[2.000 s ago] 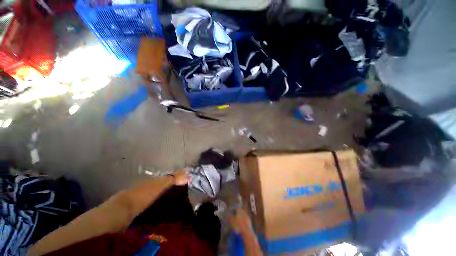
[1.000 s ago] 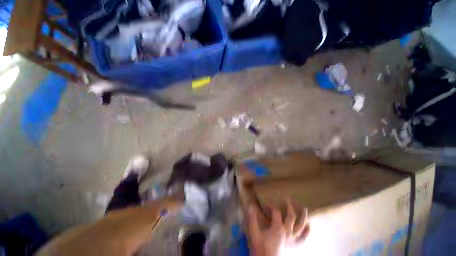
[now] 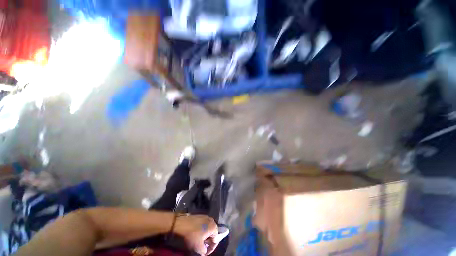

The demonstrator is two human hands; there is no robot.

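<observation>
My left hand (image 3: 202,235) is at the bottom centre, blurred, its arm coming in from the lower left with a dark cord at the wrist. Its fingers are curled on dark and grey cloth pieces (image 3: 200,196), with a pale edge showing at the fingertips. The cloth shows just beyond the hand, above the floor; its lower part is hidden. My right hand is not in view.
A large cardboard carton (image 3: 345,215) stands at the lower right. A blue basket (image 3: 225,90) with grey and white cloth and a brown wooden stand (image 3: 142,45) are ahead. Scraps lie on the floor (image 3: 150,130). A dark-clad leg with a pale shoe (image 3: 187,152) extends forward.
My right hand, earlier beside and over the carton, is out of view. My left hand has moved right and down with the cloth. The view has shifted and the leg shows farther right.
</observation>
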